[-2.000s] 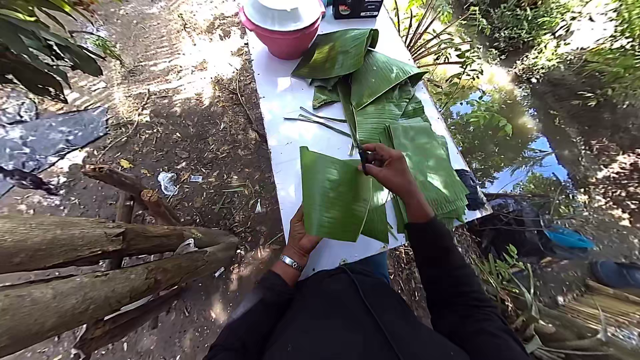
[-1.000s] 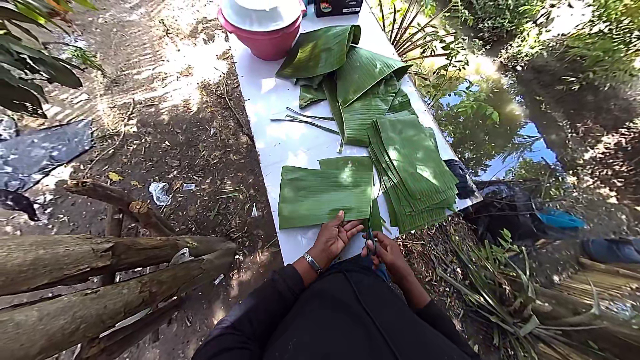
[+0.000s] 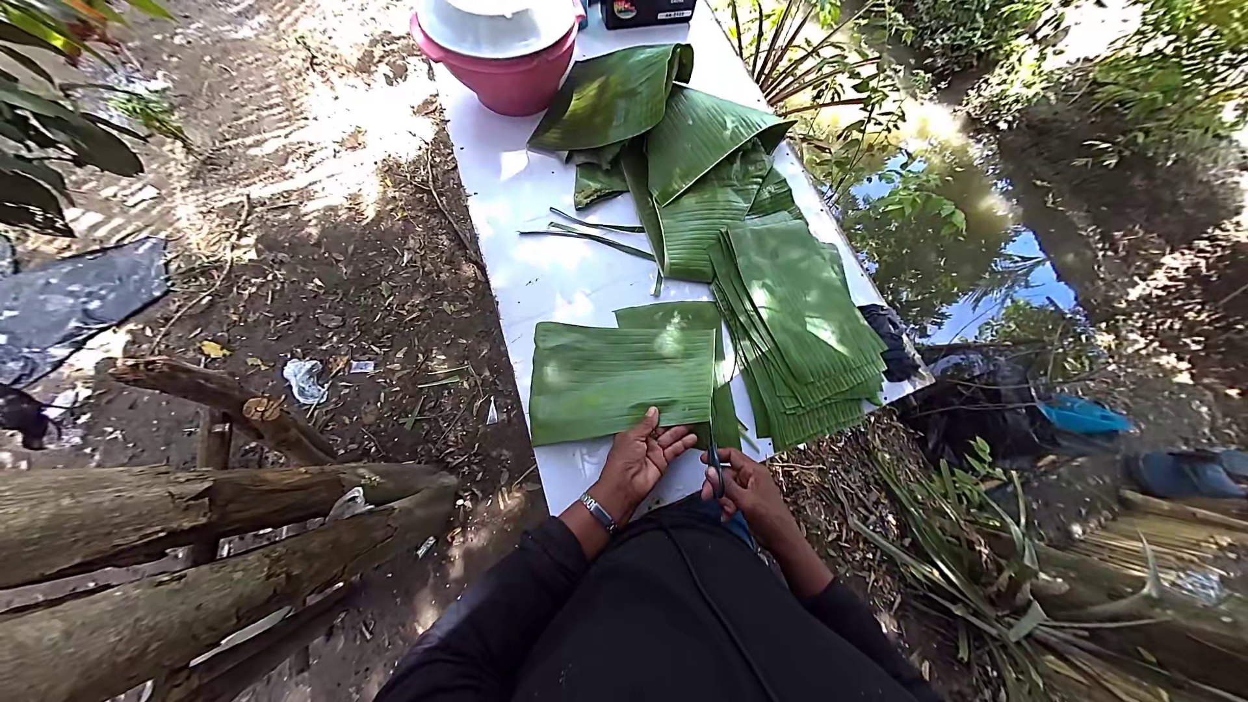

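A cut rectangle of banana leaf (image 3: 619, 380) lies at the near left of the white table (image 3: 507, 224). My left hand (image 3: 639, 463), palm up, holds its lower edge between thumb and fingers. In my right hand (image 3: 751, 492) is a pair of scissors (image 3: 717, 463), whose blades lie along the right edge of that leaf. Another leaf piece (image 3: 726, 414) shows partly underneath. To the right sits a stack of cut leaf rectangles (image 3: 804, 312). Larger folded leaves (image 3: 702, 146) lie behind, with thin leaf strips (image 3: 609, 239) to their left.
A pink bucket (image 3: 512, 73) with a white bowl on it and a black box (image 3: 648, 12) stand at the table's far end. Wooden poles (image 3: 214, 507) are at my left. Water (image 3: 916, 244) and plants lie beyond the table's right side.
The leaf piece, held raised two seconds ago, now lies flat on the table. My right hand with the scissors has come down toward my body, to the leaf's right edge.
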